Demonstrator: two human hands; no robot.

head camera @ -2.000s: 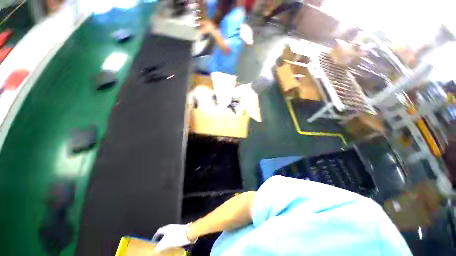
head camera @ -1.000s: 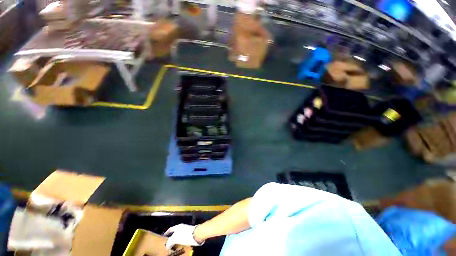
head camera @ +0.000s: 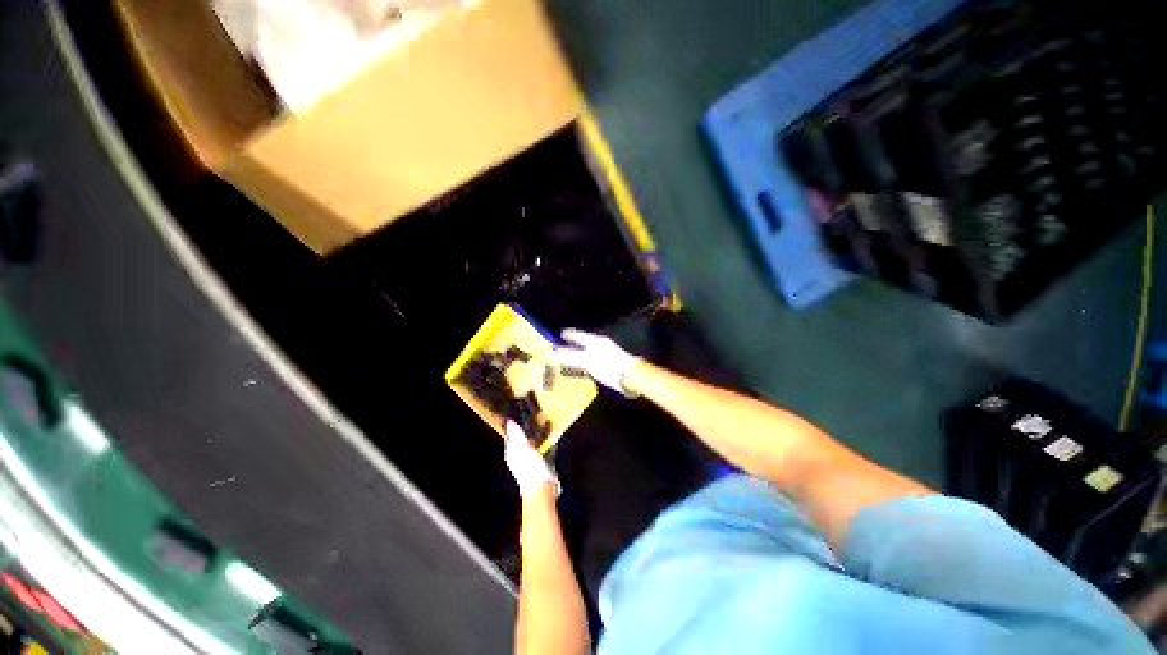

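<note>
A yellow-edged parts bin (head camera: 475,352) with a tan inside and one blue side is held in front of me, tilted. A heap of small black parts (head camera: 493,380) lies inside it. My left hand (head camera: 529,463), in a white glove, grips the near edge of the bin. My right hand (head camera: 598,358), also gloved, is at the right side of the bin with fingers over its rim; its fingertips lie near some black parts. Below and beyond the bin is a dark black crate (head camera: 544,237), its contents hard to make out.
An open cardboard carton (head camera: 422,134) with white packing stands beyond the bin. The black strip (head camera: 243,422) and green belt (head camera: 122,493) with black units run along the left. A blue trolley deck (head camera: 755,192) bears black crates at upper right. More stacked black crates (head camera: 1043,480) stand at right.
The view has swung back toward the belt and down. Both gloved hands now show at the bin, where only one showed before. The bin now sits nearer the middle of the view.
</note>
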